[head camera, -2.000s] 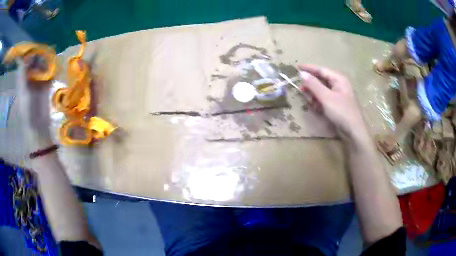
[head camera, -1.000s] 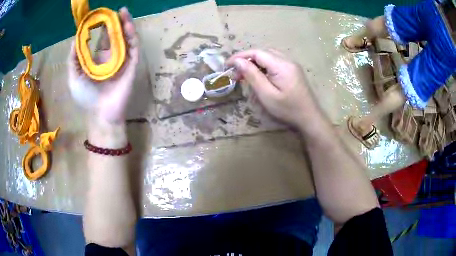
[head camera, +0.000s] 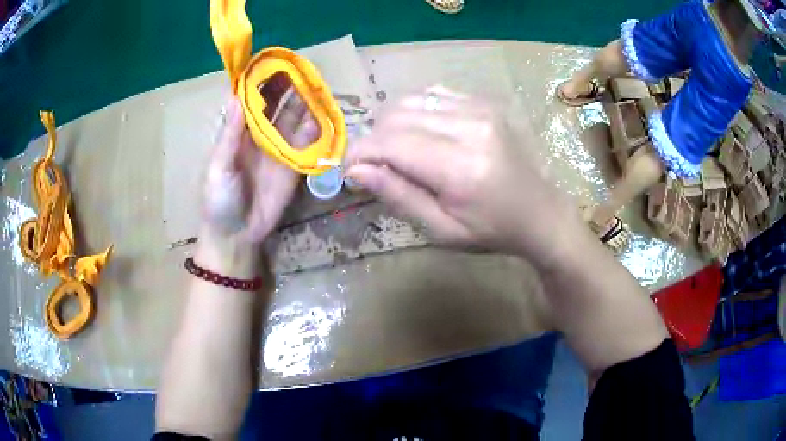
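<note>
My left hand (head camera: 246, 185) holds an orange-yellow sash ring (head camera: 297, 155) upright from behind, its opening facing me and its twisted tail pointing up. My right hand (head camera: 457, 164) is blurred and holds a thin pale applicator stick (head camera: 330, 163) in its fingertips; the stick's end is at the ring's lower right edge. The white pot lid (head camera: 325, 183) lies below the ring. The glue pot is mostly hidden behind my right hand. The stained cardboard mat (head camera: 345, 237) lies under them.
Spare sashes (head camera: 69, 307) lie at the table's left. A lower body with blue shorts (head camera: 702, 108) lies at the right beside heaped tan waist blocks (head camera: 676, 207). A red stool (head camera: 692, 306) stands below right. The green conveyor belt (head camera: 500, 21) runs behind.
My left hand first brought the sash ring in from the left and has moved it further right. My right hand has moved the stick from the glue pot to the ring's edge.
</note>
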